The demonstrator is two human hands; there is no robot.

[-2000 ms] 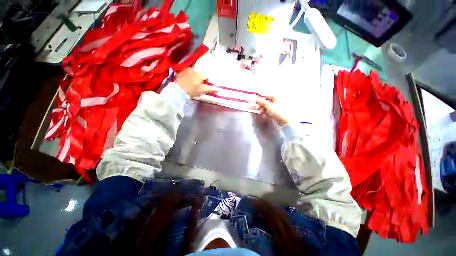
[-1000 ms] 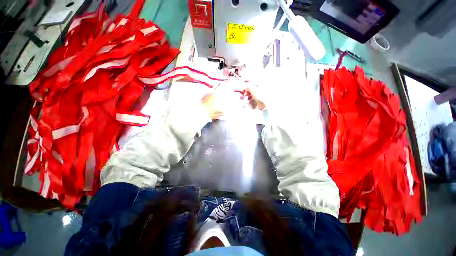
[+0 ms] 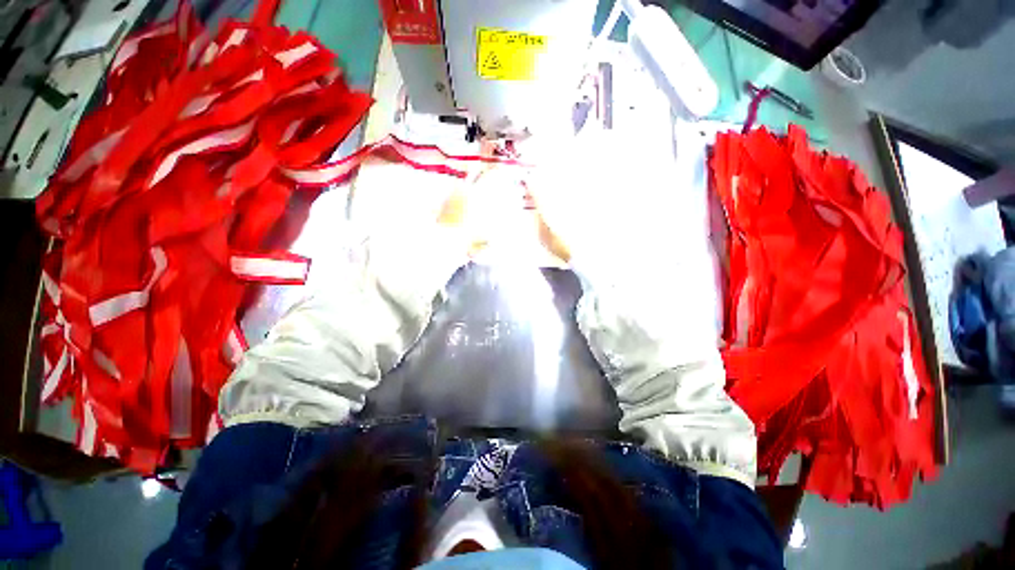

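Observation:
A red strip with a pale band runs from the left pile to the presser foot and needle area of the white sewing machine head. My left hand and my right hand are close together just in front of the needle, at the strip's end. Both are washed out by the lamp's glare. The fingers and what they hold cannot be made out. The white sewing plate lies around them.
The right pile of red strips hangs at the right. A grey metal cover lies between my forearms. A white lamp or attachment, small snips, a tape roll and a dark screen are at upper right.
The strip was held stretched between both hands in front of the machine; its end is now at the needle area. Both hands have moved up together there. The view has shifted slightly.

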